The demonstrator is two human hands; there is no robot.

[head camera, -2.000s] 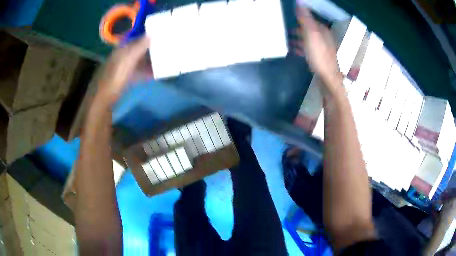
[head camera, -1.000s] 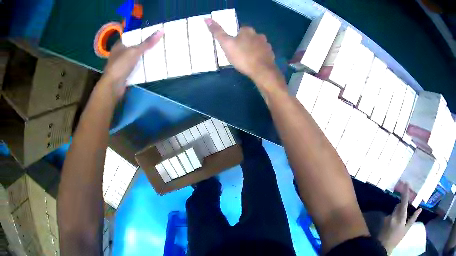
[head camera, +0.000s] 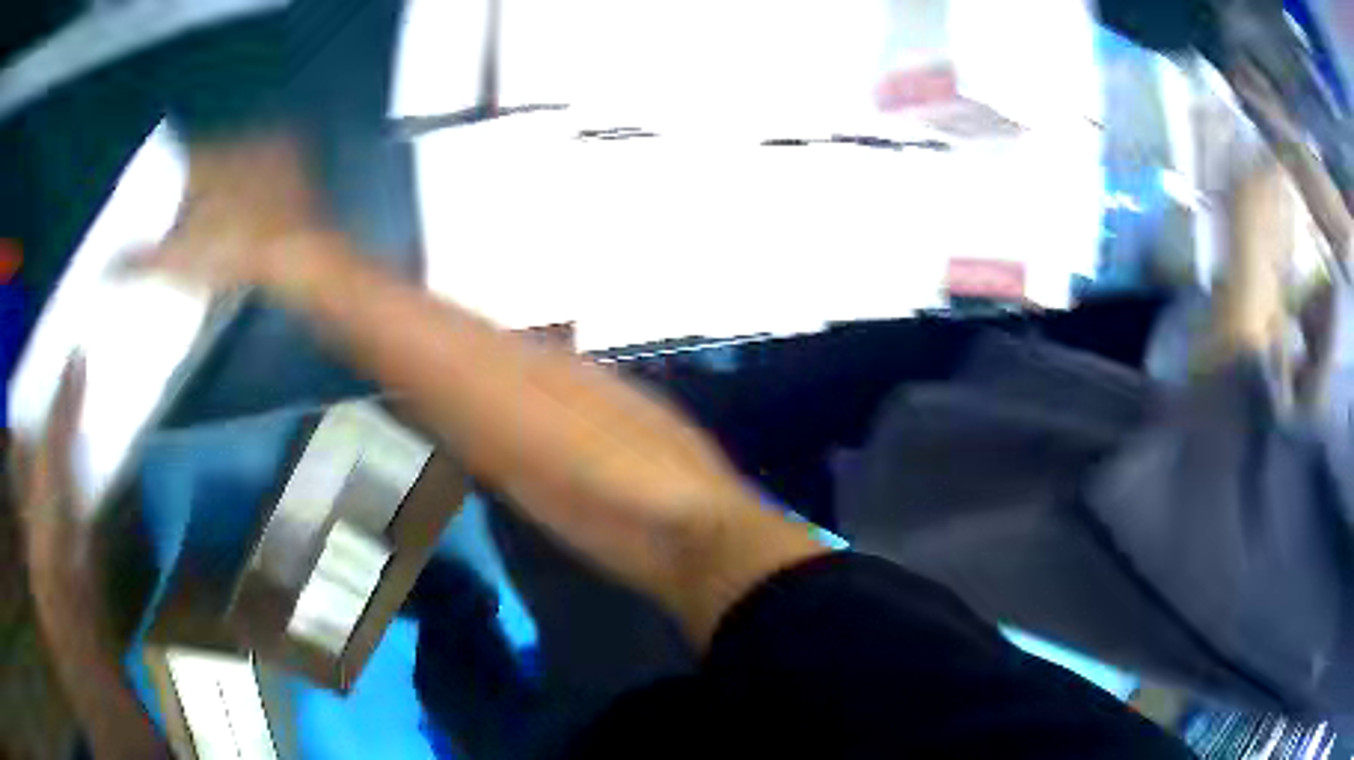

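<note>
A row of white product boxes (head camera: pixel 126 319) lies over the dark green bench at the left, strongly blurred. My right hand (head camera: pixel 245 215) is at its upper right end, with the fingers over the white boxes. My left hand (head camera: pixel 57 416) is at its lower left side, near the picture's edge; thumb and fingers blur together. Both hands appear to hold the row between them. Below the bench edge, an open brown shipping carton (head camera: pixel 409 557) holds white boxes, with a shorter row on top.
Many white boxes (head camera: pixel 713 223) lie in rows along the bench, some with reddish patches. At the right are a co-worker's arm (head camera: pixel 1255 275) and dark grey clothing (head camera: pixel 1039 505). Another group of white boxes (head camera: pixel 220 705) is at the lower left. An orange spot shows at the left edge.
The view has swung to the right, so the held row and the carton now appear further left. The bench rows and the co-worker fill more of the picture.
</note>
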